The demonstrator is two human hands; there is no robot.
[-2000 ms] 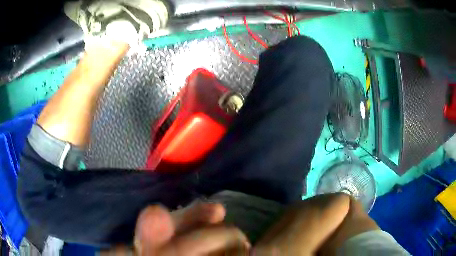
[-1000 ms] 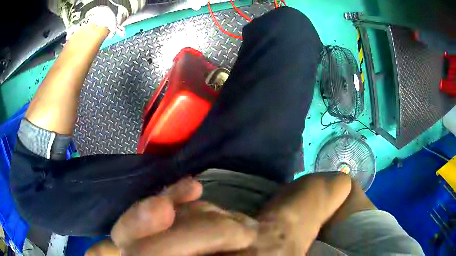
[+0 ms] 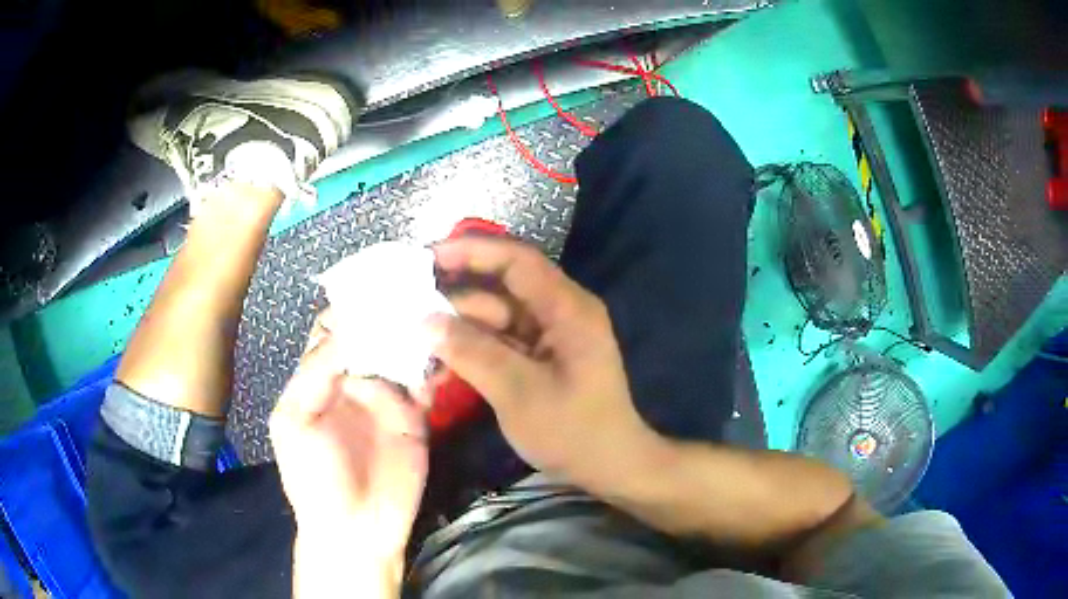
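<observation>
A small white wrap or tissue (image 3: 392,307) is pinched between both bare hands above the lap, overexposed and blurred. My left hand (image 3: 357,451) holds its lower edge from below. My right hand (image 3: 545,363) holds its right side with bent fingers and thumb. What lies inside or behind the white piece is hidden. A red plastic stool (image 3: 459,404) shows only in parts behind the hands.
A raised shoe (image 3: 252,131) rests at the upper left by a grey edge. Tread plate (image 3: 293,275) lies below. Red hoses (image 3: 509,140) run at the top. Two floor fans (image 3: 834,252) and a tread-plate platform (image 3: 995,199) stand right. Blue objects (image 3: 59,468) lie lower left.
Both hands have moved up and forward from the bottom edge to above the stool, hiding much of it. The white wrap now shows between them. The view has shifted slightly.
</observation>
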